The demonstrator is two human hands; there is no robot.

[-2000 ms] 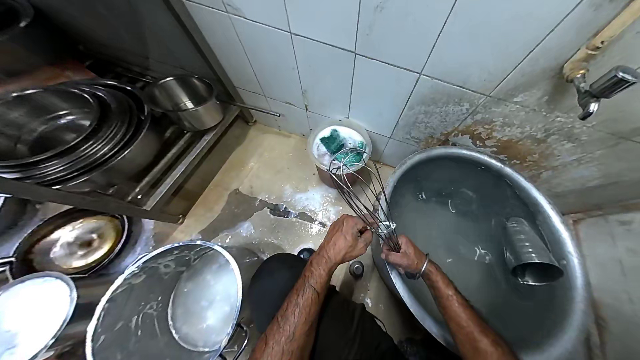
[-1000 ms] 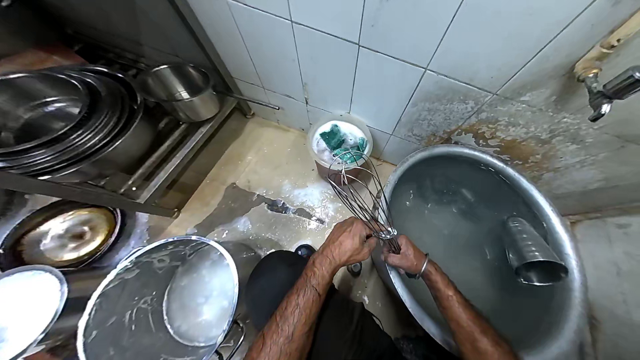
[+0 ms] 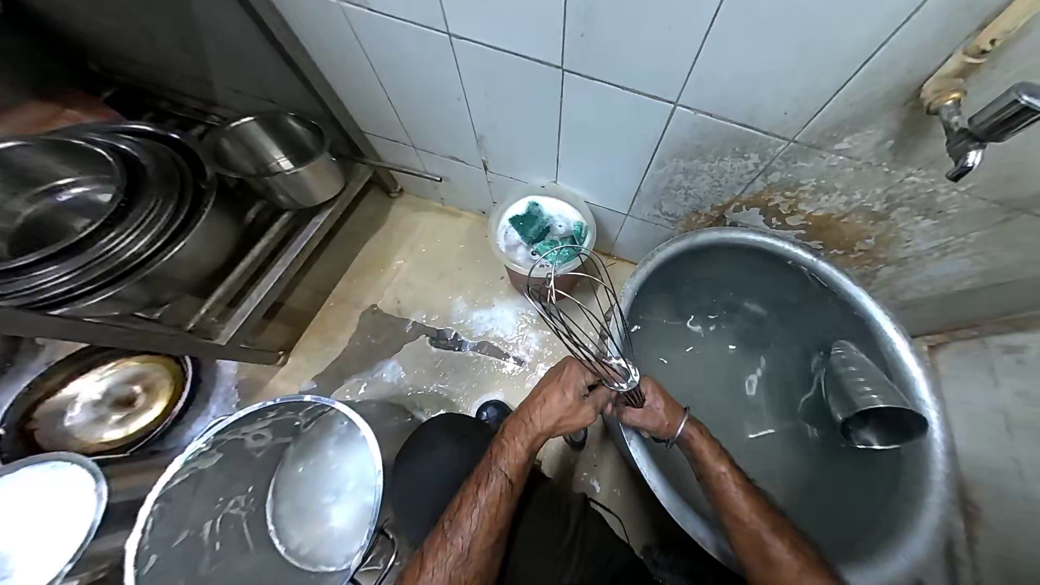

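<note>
A large wire balloon whisk (image 3: 578, 313) is held between my two hands, its loops pointing up and left. My left hand (image 3: 566, 398) is at the base of the loops, fingers curled against the wires. My right hand (image 3: 656, 410) grips the handle end beside the rim of a big round metal tub (image 3: 886, 325). Behind the whisk loops stands a small plastic bucket (image 3: 497, 236) of suds with green scouring pads (image 3: 532, 223) in it. A metal tumbler (image 3: 873, 398) lies tilted in the tub's cloudy water.
At left, a metal rack (image 3: 268, 305) holds nested steel pans (image 3: 154, 236) and a saucepan (image 3: 280, 162). A large pot (image 3: 187, 487) with a round plate inside stands at lower left, near a dark frying pan (image 3: 106, 398). A tap (image 3: 971, 134) juts from the tiled wall. The floor is wet.
Both hands stay on the whisk beside the tub, with only slight shifts of the left hand and the whisk. The surrounding pots, bucket and tumbler show no plain change.
</note>
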